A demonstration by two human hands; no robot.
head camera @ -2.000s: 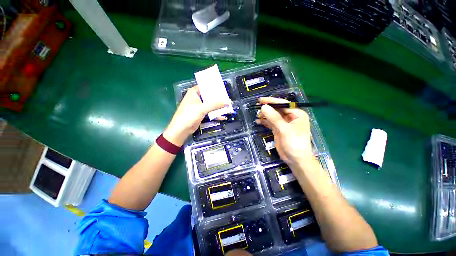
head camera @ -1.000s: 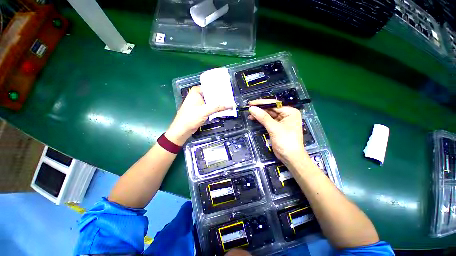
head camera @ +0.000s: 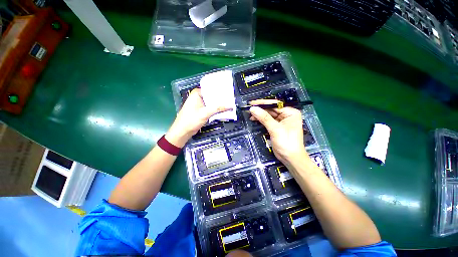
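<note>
My left hand holds a white adhesive sheet over the upper left of the blister tray. My right hand holds dark tweezers with a yellow-gold section, like a pencil. The tweezer tips point left and meet the lower right edge of the sheet. Whether a small piece is at the tips cannot be told. The clear blister tray holds black housings in two rows, with pale rectangles and yellow outlines. My hands and the sheet partly hide the upper housings.
A curled white sheet lies on the green bench at right. A clear tray with another curled sheet stands at the back. A metal post and orange-brown fixture are at left. Another filled tray is at the right edge.
The right hand and tweezers have moved left to the sheet since the oldest frame. The sheet, tilted then, is now nearly upright. Little differs from one second ago.
</note>
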